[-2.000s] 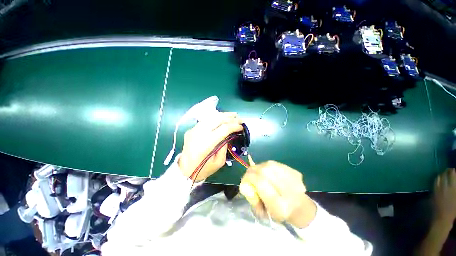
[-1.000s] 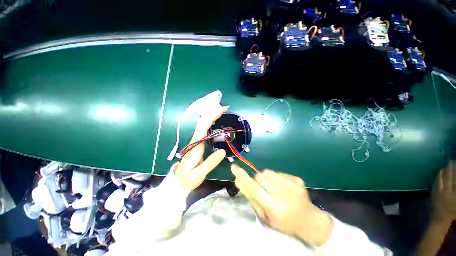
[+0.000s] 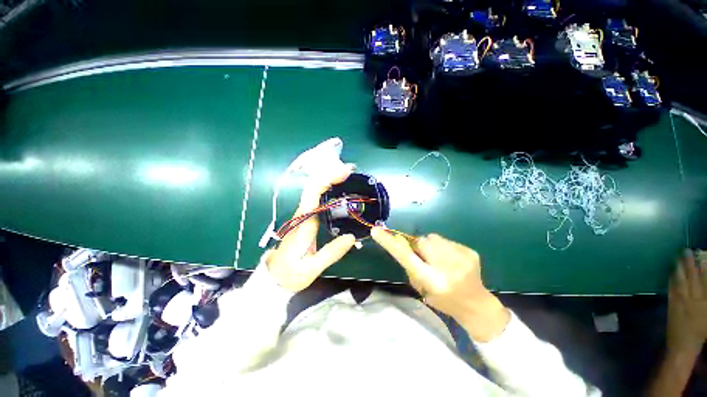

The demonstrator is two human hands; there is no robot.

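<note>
The camera housing (image 3: 320, 159) lies on the green bench, its round black open cup (image 3: 372, 190) facing up. My left hand (image 3: 301, 252) grips the cup around its left and lower side. A red and black wire bundle (image 3: 306, 219) runs out of the cup to the left, over my left hand. My right hand (image 3: 442, 267) is at the cup's lower right, its fingers closed on another group of red and yellow wires (image 3: 397, 232). A white tail cable (image 3: 275, 203) curves down left of the housing and ends in a white plug.
Camera board modules (image 3: 457, 53) sit on a dark strip at the upper right. A loose tangle of thin leads (image 3: 554, 188) lies right of the work. White and black camera units (image 3: 124, 298) are piled below the left edge. Another person's hand (image 3: 687, 298) is at the far right.
The cup has turned from sideways to face up, showing its inside. My left hand has opened around its rim. My right hand has moved up close to the cup's lower right edge.
</note>
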